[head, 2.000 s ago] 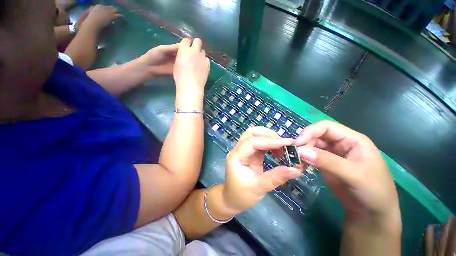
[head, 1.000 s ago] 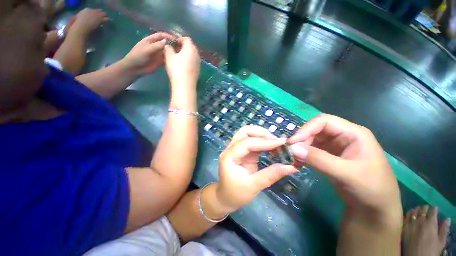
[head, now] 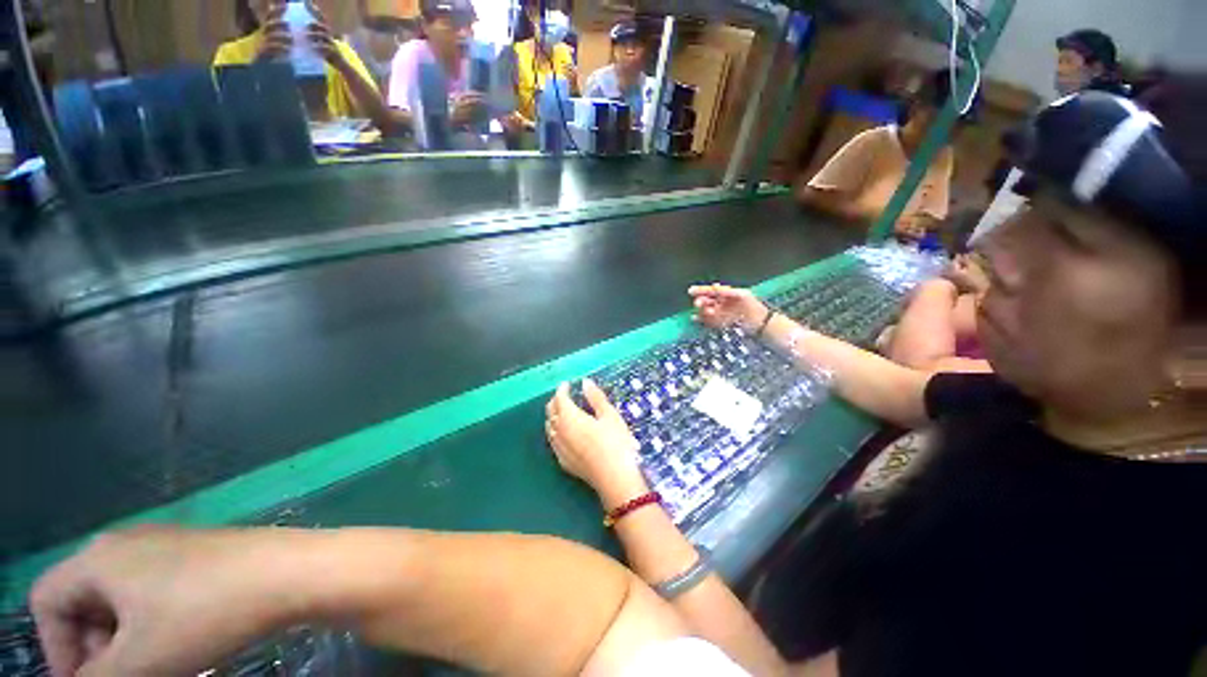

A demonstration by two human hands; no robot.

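My right hand (head: 133,602) is at the lower left edge, cut off by it, with the forearm reaching across the bottom of the view. Its fingers are curled, and whether they hold anything is hidden. My left hand is out of the picture. Part of a clear blister tray (head: 311,648) shows under my right forearm at the bottom edge. The small circuit board is not visible now.
A neighbour in black (head: 1006,529) sits at the right, hands around a clear tray of modules (head: 675,450) with a white paper label (head: 727,403) on it. A green bench edge (head: 397,426) borders the dark conveyor (head: 437,284). People and cartons stand beyond.
The view has swung far to the right. The blue-shirted neighbour, my left hand and the circuit board have left the picture; my right hand now shows at the lower left.
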